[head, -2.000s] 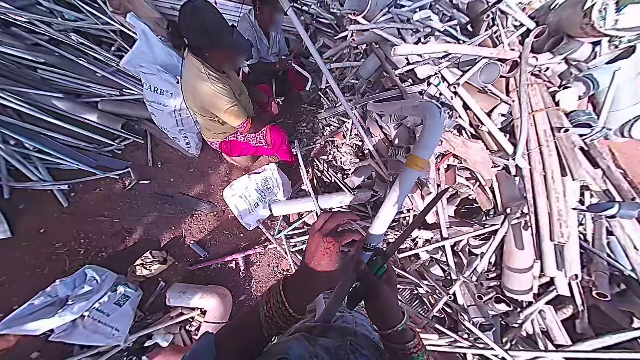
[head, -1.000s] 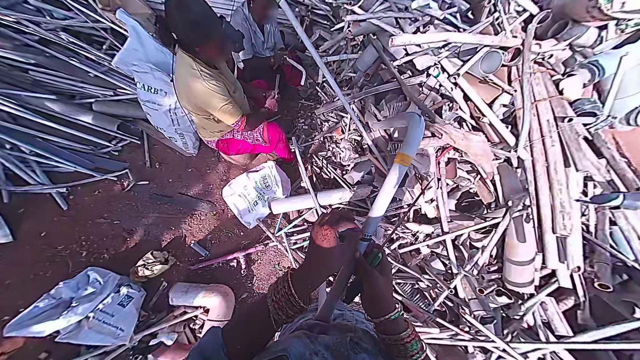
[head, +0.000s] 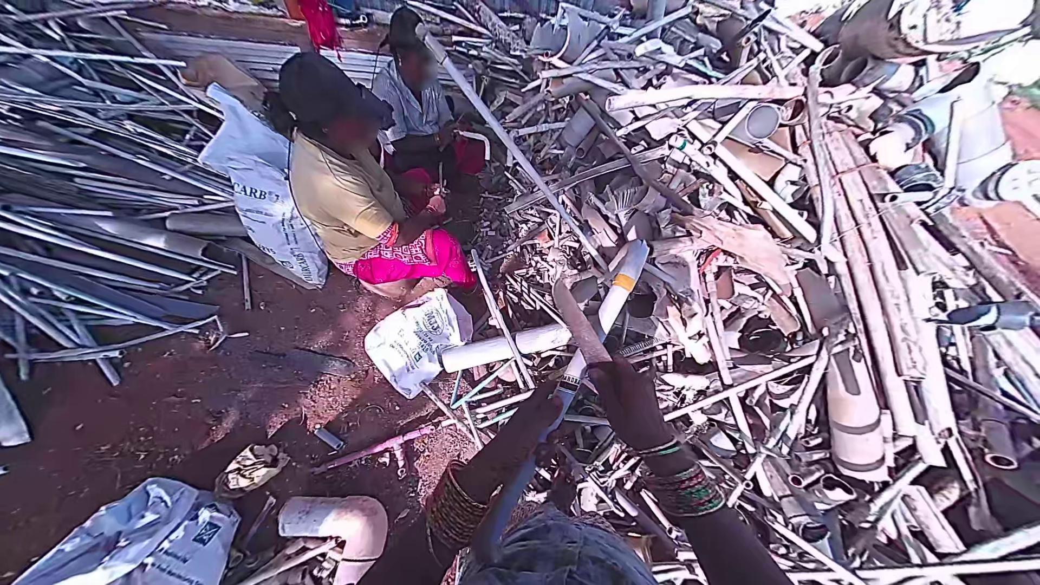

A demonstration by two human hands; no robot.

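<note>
My left hand [head: 540, 410] is closed around a pale plastic pipe [head: 611, 307] that has a yellow band near its far end and runs back beneath my forearms. Beside it, my right hand [head: 624, 402] grips a long, flat, blade-like tool [head: 578, 321], which points up and left and crosses over the pipe in this view. Whether the tool touches the pipe cannot be told. My fingers hide its grip. Just beyond my left hand lies a thick white pipe [head: 508, 345], one end against a white printed sack [head: 418, 341].
Scrap pipes [head: 756, 390] are heaped ahead and to the right. Two people sit on the ground ahead: one in a tan shirt [head: 337, 191], another in a striped shirt [head: 418, 106]. Thin pipes [head: 97, 244] are stacked left. A pipe elbow [head: 349, 520] and a sack [head: 154, 528] lie lower left.
The pipe with the yellow band has swung lower, its far end nearer to me. The tool in my right hand now points up and left; two seconds ago it pointed up and right.
</note>
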